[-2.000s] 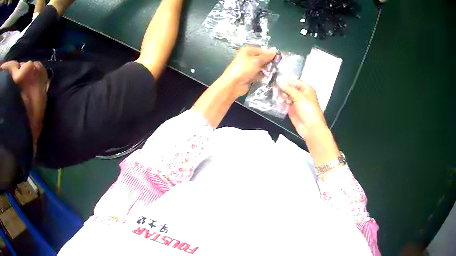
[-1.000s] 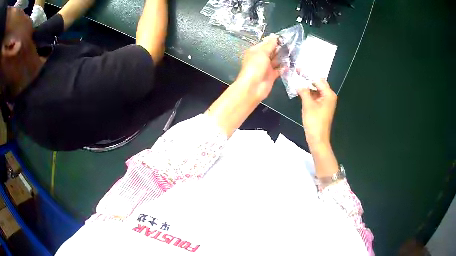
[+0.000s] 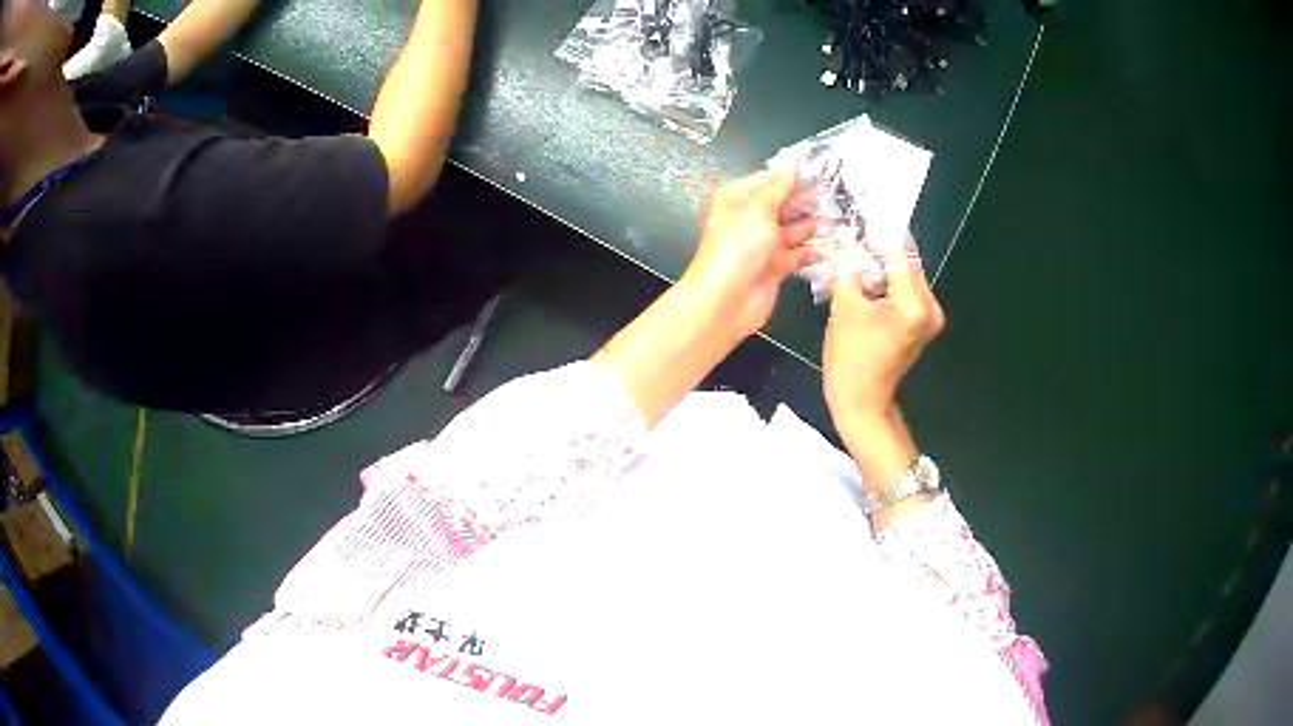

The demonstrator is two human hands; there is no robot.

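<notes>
My left hand (image 3: pixel 754 244) grips the left side of a clear plastic bag (image 3: pixel 847 213) with a dark cable showing inside. My right hand (image 3: pixel 879 324) holds the bag's lower right edge. The bag is held over a white stack (image 3: pixel 898 173) near the bench corner and hides part of it. Filled clear bags (image 3: pixel 664 60) with dark loops inside lie in an overlapping pile beyond my left hand. A tangled pile of black cables (image 3: pixel 896 40) with pale ends lies beyond the white stack.
The dark green bench (image 3: pixel 574 170) has a pale front edge running from upper left to the corner. A person in a black shirt (image 3: pixel 234 263) sits at the left with one forearm over the bench. Blue shelving with cardboard boxes (image 3: pixel 36 532) is at the lower left.
Two seconds ago the bag was left of the white stack; now it overlaps the stack. Since one second ago, both hands have moved slightly down. The co-worker's head and torso have shifted.
</notes>
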